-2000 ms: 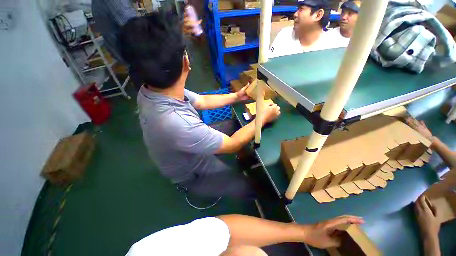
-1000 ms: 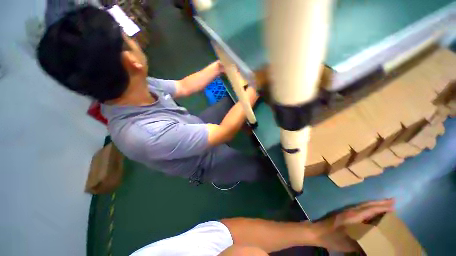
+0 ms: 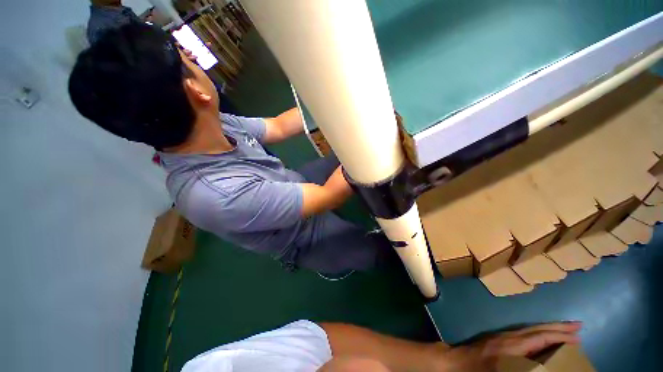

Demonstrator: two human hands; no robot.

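Observation:
My left hand (image 3: 516, 345) reaches in from the bottom, below a white sleeve, at the lower right. Its fingers are stretched out over a small brown cardboard box (image 3: 571, 361) and hold it at the bench's near side. Most of this box is cut off by the bottom edge, and its flaps cannot be made out. My right hand is out of the picture.
A thick cream upright (image 3: 342, 87) crosses the middle. Stacked part-folded boxes (image 3: 509, 196) lie on the green bench (image 3: 625, 290), under the green upper shelf (image 3: 509, 51). A person in grey (image 3: 232, 189) sits at left, near a carton (image 3: 169, 240).
The view has tilted and shifted, so the upright looms larger and the checked cloth has left the picture. My left hand and its box now sit lower, more cut off by the bottom edge.

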